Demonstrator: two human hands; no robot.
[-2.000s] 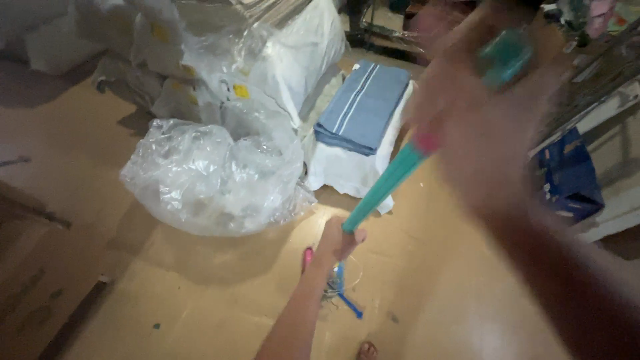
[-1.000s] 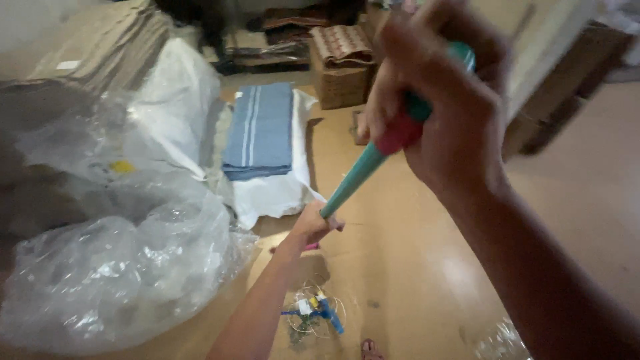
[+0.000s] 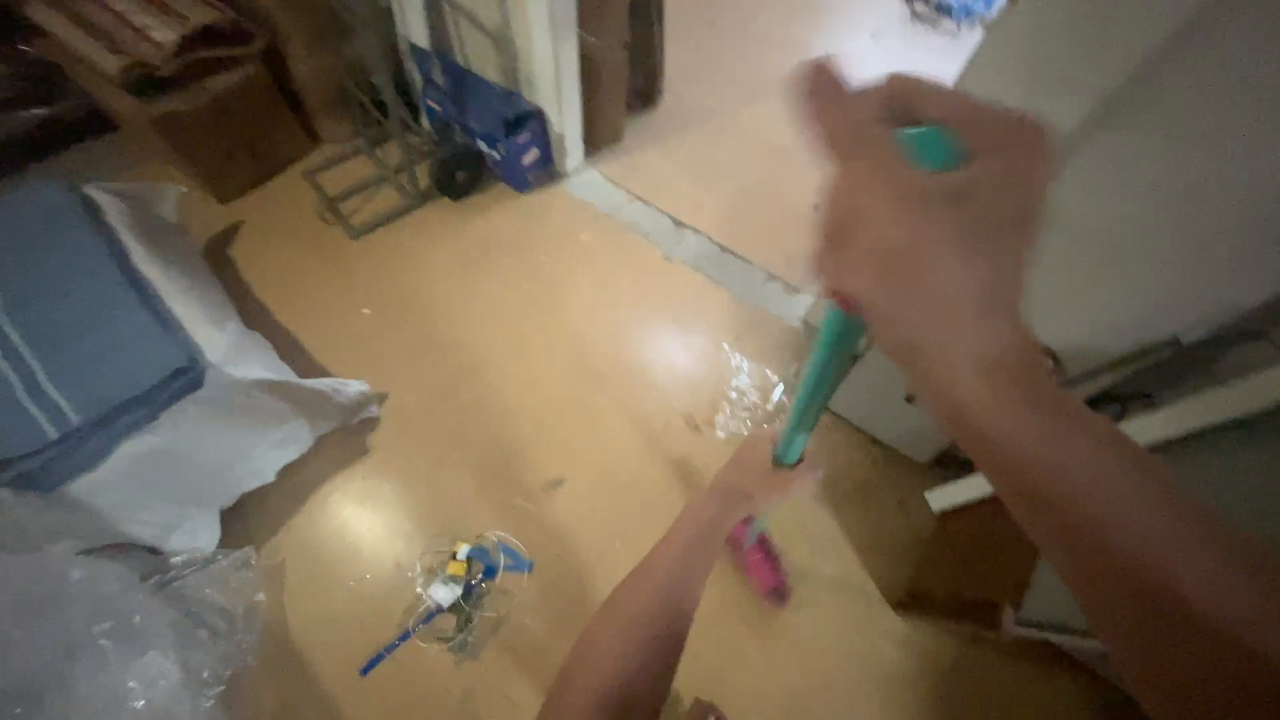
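My right hand [image 3: 925, 190] is wrapped around the upper part of a teal pole [image 3: 822, 375], whose end shows above the fist. Lower on the same pole, my left hand [image 3: 760, 475] grips it. Beneath the left hand a pink piece [image 3: 762, 565] shows, blurred, near the floor; whether it belongs to the pole I cannot tell. On the floor left of it lies a small heap of litter [image 3: 462, 590] with blue strips, thin strands and white and yellow bits. Clear plastic film [image 3: 748, 390] lies just left of the pole.
A folded blue striped cloth [image 3: 80, 330] rests on a white sack [image 3: 270, 425] at the left, above a clear plastic bag [image 3: 120, 640]. A hand truck [image 3: 375, 185] and blue box [image 3: 490, 120] stand by a door frame with a raised sill [image 3: 690, 245]. A pale panel stands right.
The view has swung to the right, bringing the doorway and hand truck in. Both hands stay on the pole, which now stands more upright in view.
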